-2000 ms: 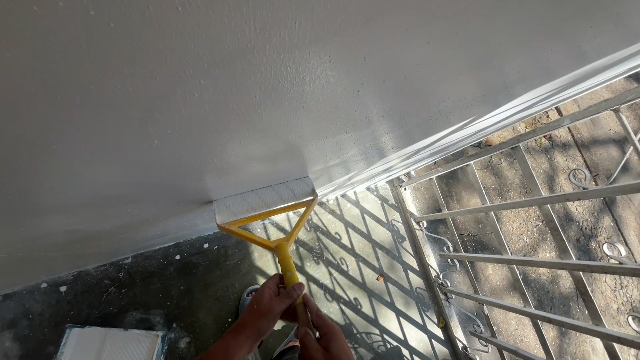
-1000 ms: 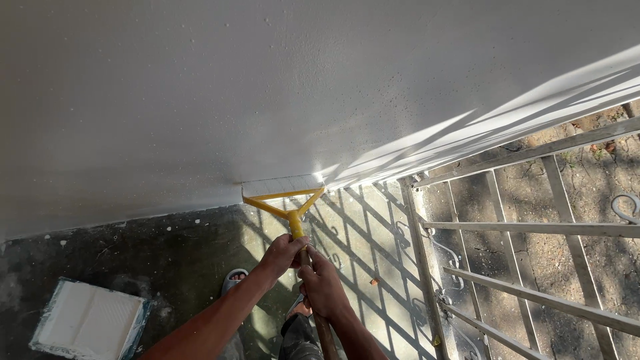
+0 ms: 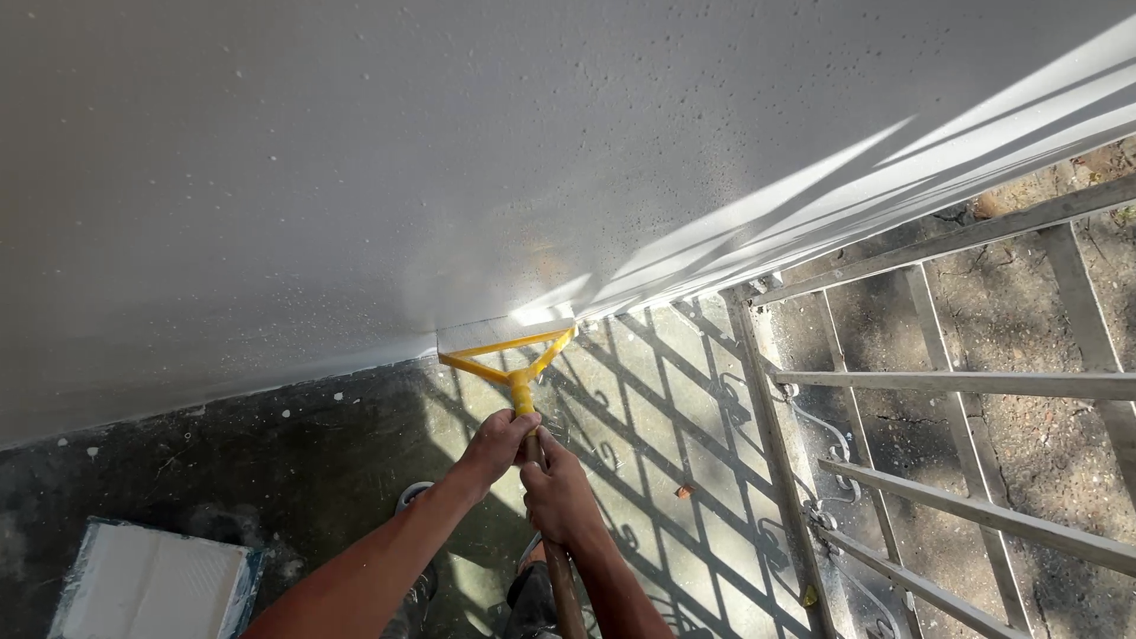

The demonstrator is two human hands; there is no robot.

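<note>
My left hand [image 3: 497,451] grips the upper end of a wooden pole [image 3: 563,590], just under the yellow plastic neck of a paint applicator. My right hand [image 3: 561,493] is closed round the same pole directly below, close against the left. The yellow triangular frame [image 3: 522,377] carries a wide white paint pad or roller [image 3: 506,335]; which of the two I cannot tell. Its head rests low against the grey-white wall [image 3: 373,177], near the floor edge. A paint tray [image 3: 151,581] with white paint lies on the floor at lower left.
A metal railing [image 3: 958,383] with scrollwork stands at the right, over cracked concrete ground. Its shadow crosses the floor [image 3: 337,444], which has white paint spots. A dry leaf [image 3: 684,491] lies right of my hands. My feet are below my forearms.
Both hands still hold the pole. The view has shifted, bringing more of the paint tray in than two seconds ago. The applicator head stays low at the wall.
</note>
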